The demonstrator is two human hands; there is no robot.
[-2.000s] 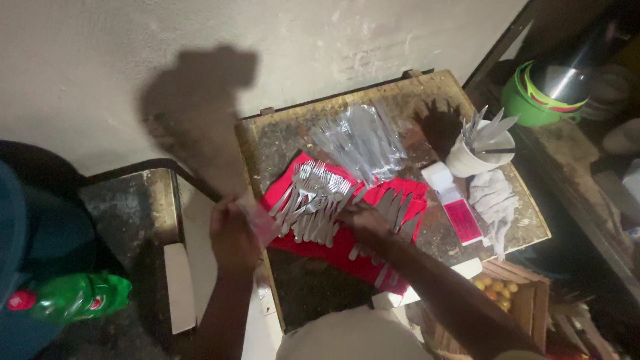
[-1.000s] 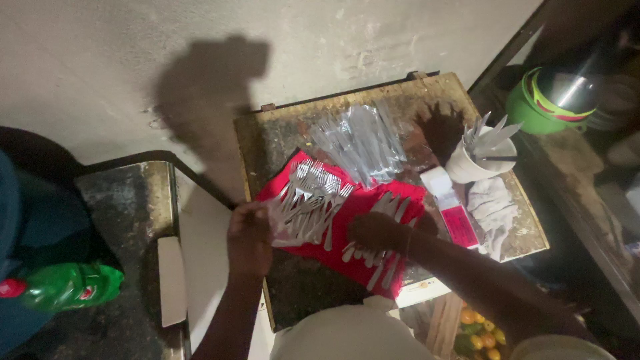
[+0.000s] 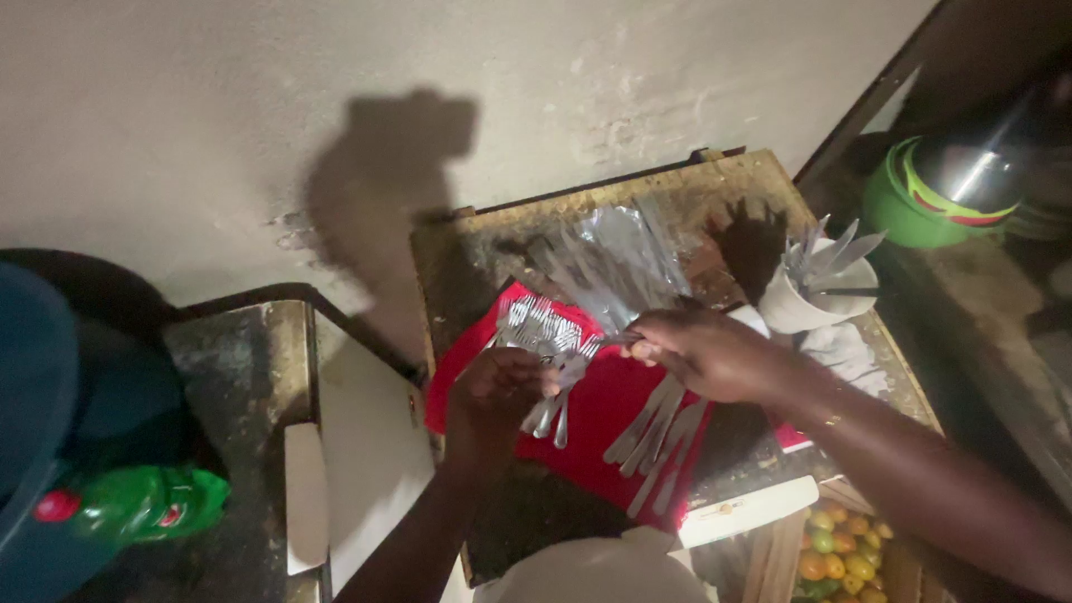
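Observation:
A red cloth [image 3: 586,419] lies on the worn wooden table. Metal forks [image 3: 548,327] are spread over its left part, and table knives [image 3: 649,427] over its right. My left hand [image 3: 502,394] is over the forks with a small clear plastic piece at its fingertips. Between the fingers of my right hand [image 3: 699,347] is a thin metal utensil, its end pointing toward my left hand; its kind is unclear. Behind the cloth lies a pile of cutlery in clear plastic sleeves [image 3: 620,260]. A white cup [image 3: 816,289] at the right holds upright knives.
A crumpled white cloth [image 3: 846,360] lies beside the cup. Green bowls [image 3: 913,201] stand at the far right. A crate of small tomatoes [image 3: 842,553] is below the table's front edge. At the left are a green plastic bottle [image 3: 151,502] and a large blue container [image 3: 33,377].
My right hand has moved from the knives on the cloth up and left toward the forks, and now has a utensil in its fingers. My left hand has come in over the forks.

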